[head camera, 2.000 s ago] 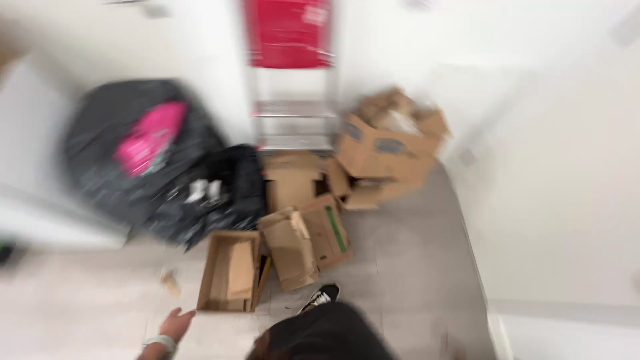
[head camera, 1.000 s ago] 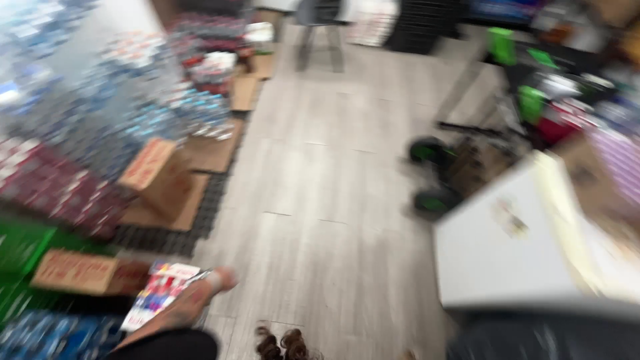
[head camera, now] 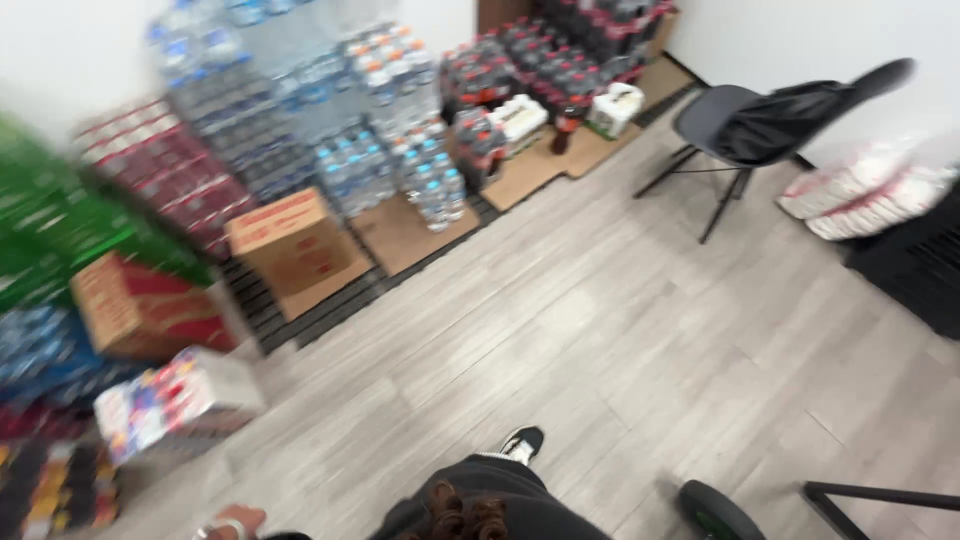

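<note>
At the bottom left edge my left hand (head camera: 238,517) shows, blurred and partly cut off, with a light band at the wrist; whether it holds anything is not clear. Nearest to it is a white box with colourful print (head camera: 180,401) on the floor. Behind that box leans a brown and red carton (head camera: 154,307). A brown cardboard box with red print (head camera: 292,240) stands on a flattened cardboard sheet farther along. My right hand is out of view.
Shrink-wrapped bottle packs (head camera: 352,169) line the wall on black pallets (head camera: 262,300). A dark chair (head camera: 716,120) holds a black cloth. White packs (head camera: 870,187) and black crates (head camera: 915,262) stand at right. A wheel (head camera: 716,514) and a black metal frame (head camera: 885,491) are at lower right.
The view has swung from cardboard boxes and black bags to the bottle stacks. My left hand, over the colourful box one second ago, is now at the bottom edge, apart from it.
</note>
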